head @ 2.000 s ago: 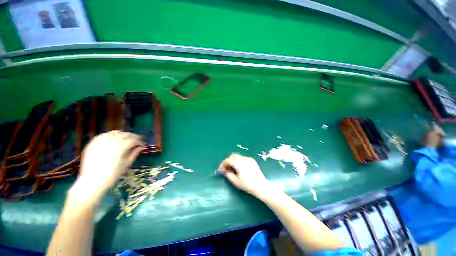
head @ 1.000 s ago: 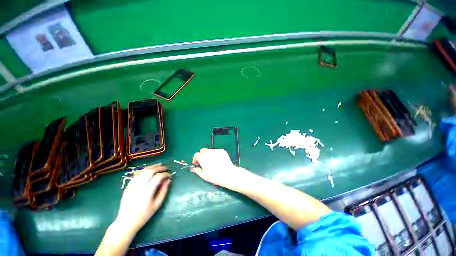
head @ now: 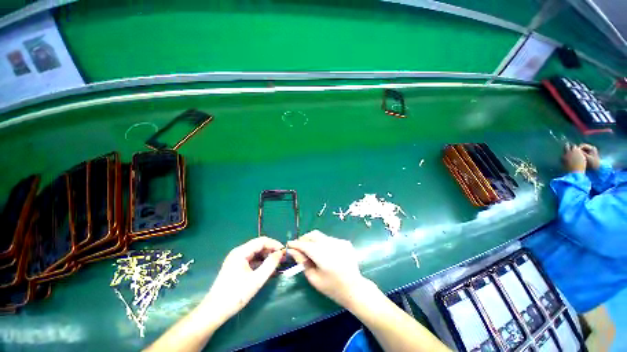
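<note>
A phone middle frame [head: 278, 194], dark with a thin orange edge and a large window, lies flat on the green bench in front of me. My left hand [head: 249, 269] and my right hand [head: 326, 265] meet at its near end, fingertips pinched together. A small pale strip [head: 294, 271] shows under my right fingers; its other end is hidden. I cannot tell whether the fingertips touch the frame. A loose pile of white and yellow strips [head: 148, 275] lies left of my hands.
Stacked frames [head: 93, 210] stand at left. Single frames [head: 180, 130] lie toward the back. White scraps [head: 375, 208] lie right of my hands, then a smaller frame stack [head: 478, 174]. A parts tray [head: 505, 302] is low right. Another person's hands [head: 581, 157] are at far right.
My left hand has moved right from the loose strips to meet my right hand at the frame's near end. The camera view has shifted. Another person's hands now show at far right.
</note>
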